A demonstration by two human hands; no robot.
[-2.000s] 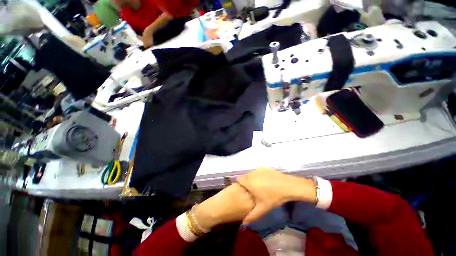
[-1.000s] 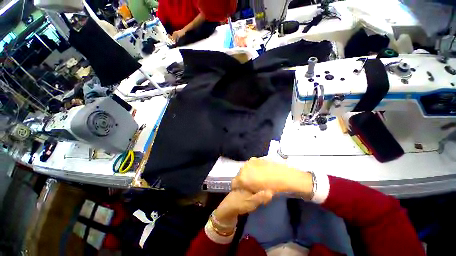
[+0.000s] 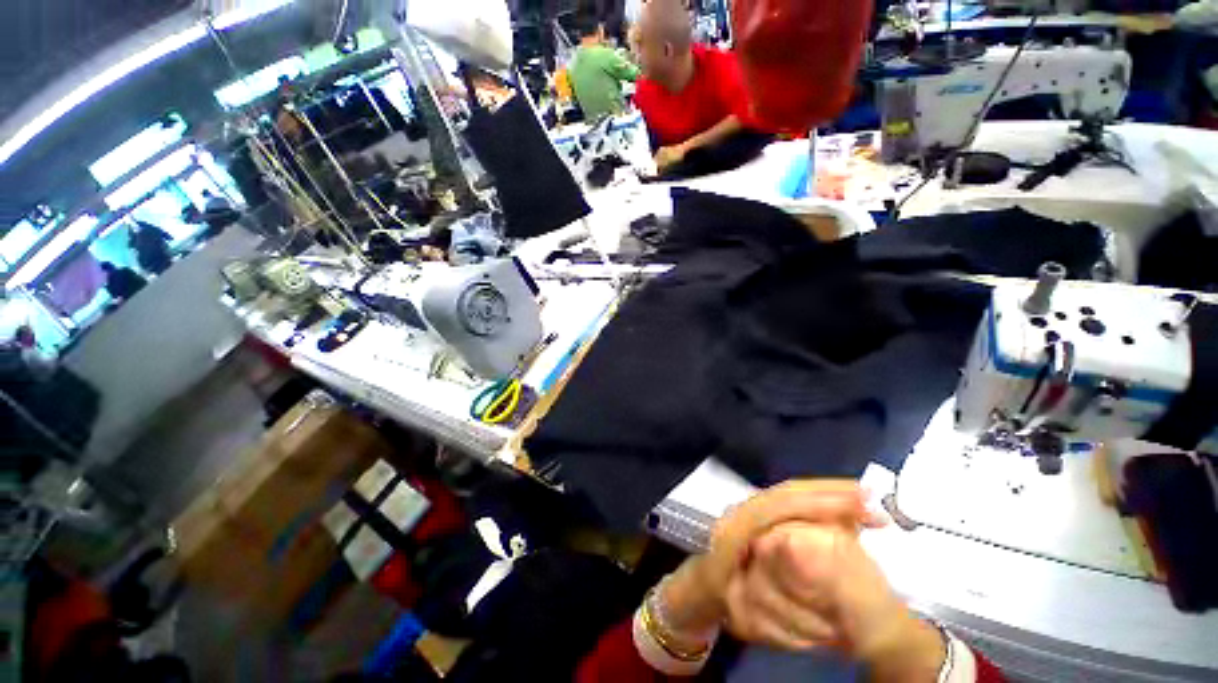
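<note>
My left hand (image 3: 748, 540) and my right hand (image 3: 822, 587) are clasped together in front of the table's front edge. Their fingers are folded against each other, and no item shows between them. A dark garment (image 3: 668, 354) lies spread and rumpled over the white table beyond my hands, with one part hanging over the front edge. The white sewing machine head (image 3: 1089, 347) with a blue stripe stands to the right of the garment. My hands do not touch the garment or the machine.
A smartphone (image 3: 1175, 527) lies on the machine bed at right. Yellow-green scissors (image 3: 497, 400) lie at the left table edge, near a grey motor housing (image 3: 481, 314). A cardboard box (image 3: 287, 487) stands on the floor at left. A person in red (image 3: 695, 100) sits across.
The view has swung left and up, so the garment and machine sit further right in the picture. My hands stay clasped but have turned, with the fingers more folded together.
</note>
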